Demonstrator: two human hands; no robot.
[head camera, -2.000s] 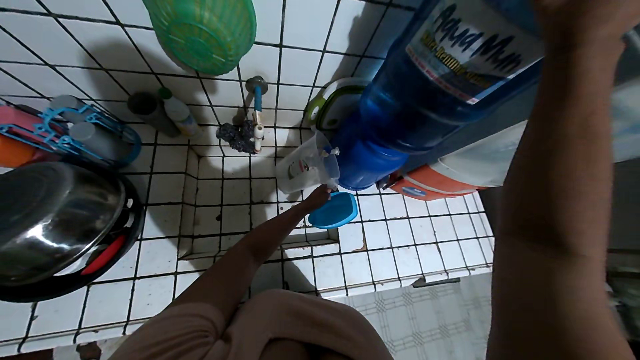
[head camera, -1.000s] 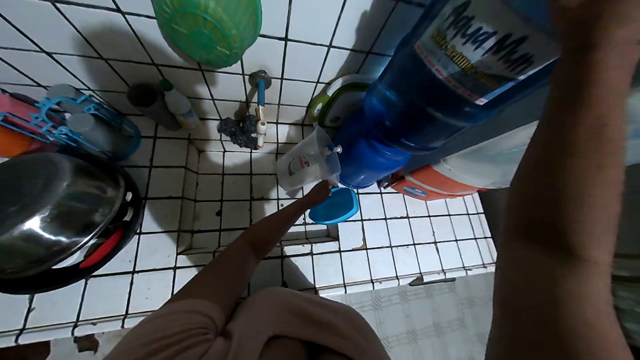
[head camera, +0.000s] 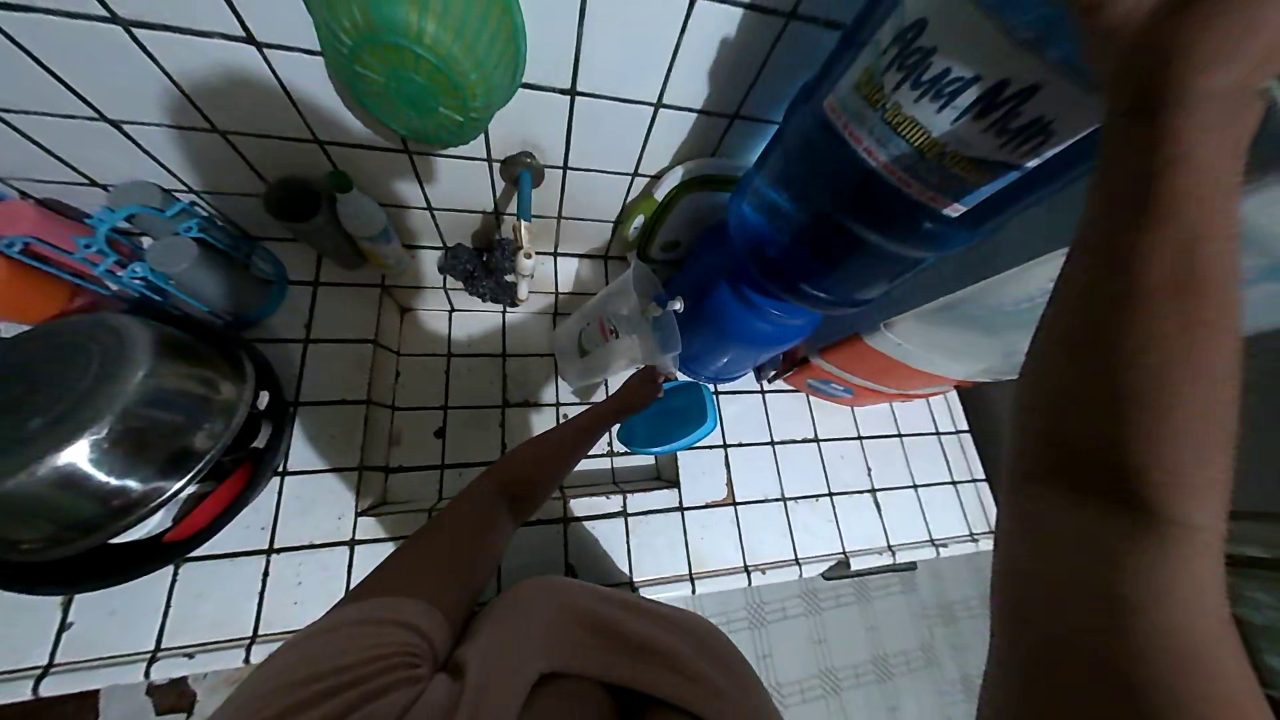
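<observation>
My left hand is closed on the handle side of a clear plastic pitcher, which tilts beneath the small white spigot of a blue water dispenser base. A large blue water bottle stands over that base. My right hand is raised at the top right beside the bottle's upper end; its fingers are cut off by the frame, so its hold cannot be made out. A light-blue plastic basin sits just below the pitcher.
A recessed tiled sink lies under a wall faucet with a dark scrubber. Steel pot and cup rack stand left. A green strainer hangs above. An orange-and-white container is at right.
</observation>
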